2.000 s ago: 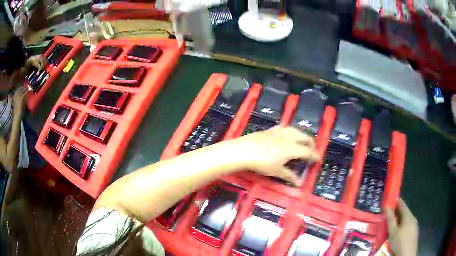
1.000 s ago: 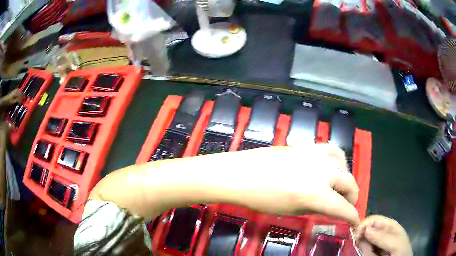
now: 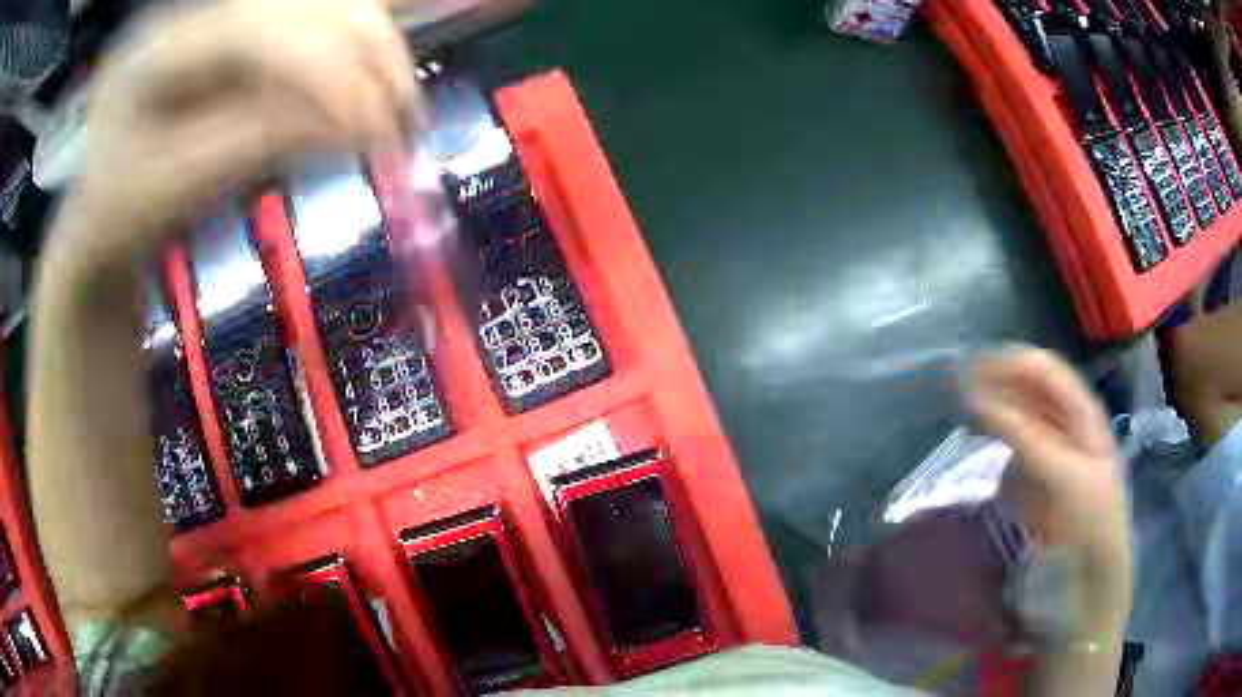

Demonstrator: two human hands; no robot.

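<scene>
The red phone tray point(image 3: 640, 320) lies before me. Open flip phones stand in its back row, with white-marked keypads point(image 3: 542, 341) and glossy screens. Closed phones point(image 3: 633, 558) with red edges fill front slots. My left hand point(image 3: 273, 82) is a blur over the screens at the upper left; its forearm covers part of the tray. A pinkish blur lies by its fingertips over the rightmost phones; I cannot tell what it is. My right hand point(image 3: 1046, 415) is blurred, right of the tray, beside pale clear sheets point(image 3: 947, 474). Whether it holds anything is unclear.
Another red tray point(image 3: 1035, 177) with open phones stands at the upper right. A small white box point(image 3: 872, 17) is at the top edge. A person's bare arm point(image 3: 1209, 368) and light blue clothing show at the right edge. A white label point(image 3: 572, 456) lies above a closed phone.
The view has swung right and down, bringing in the right-hand tray and the sheets. My left hand is now over the screens; my right hand is away from the tray, off to its right.
</scene>
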